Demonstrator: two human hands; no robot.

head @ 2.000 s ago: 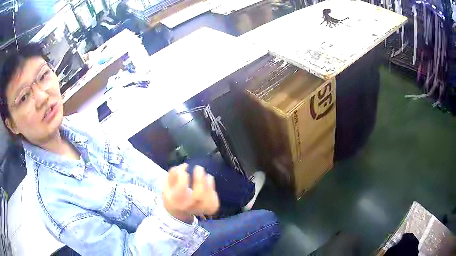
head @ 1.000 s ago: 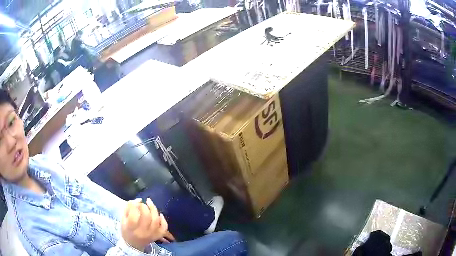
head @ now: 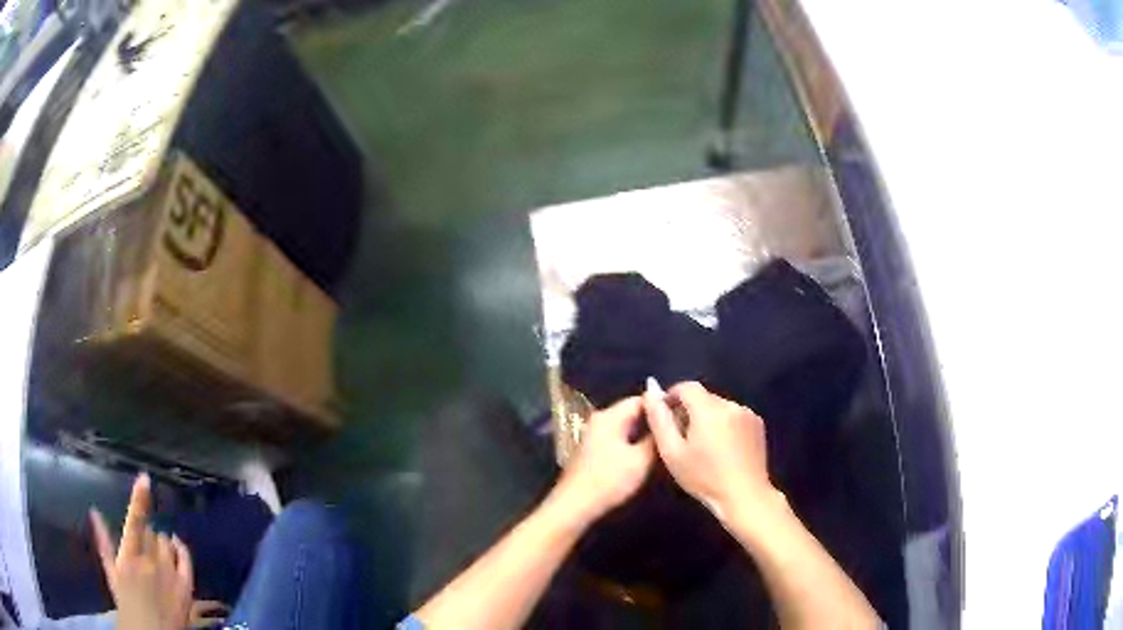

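Note:
A black cloth heap with two rounded lobes lies over my lap and over a low taped carton at the centre right. My left hand and my right hand meet above the cloth, fingertips together. A tiny whitish bit shows at the fingertips; I cannot tell whether it is a held label or a fingernail. The view is blurred, and anything between the fingers is hidden.
A brown box marked SF stands on the green floor at the left. Another person's hand and jeans are at the lower left. A white table runs along the right, with a blue item on it.
The view has swung down and to the right. Both my hands and the cloth over the lap now show. The other person's face has left the picture; their hand shows at lower left.

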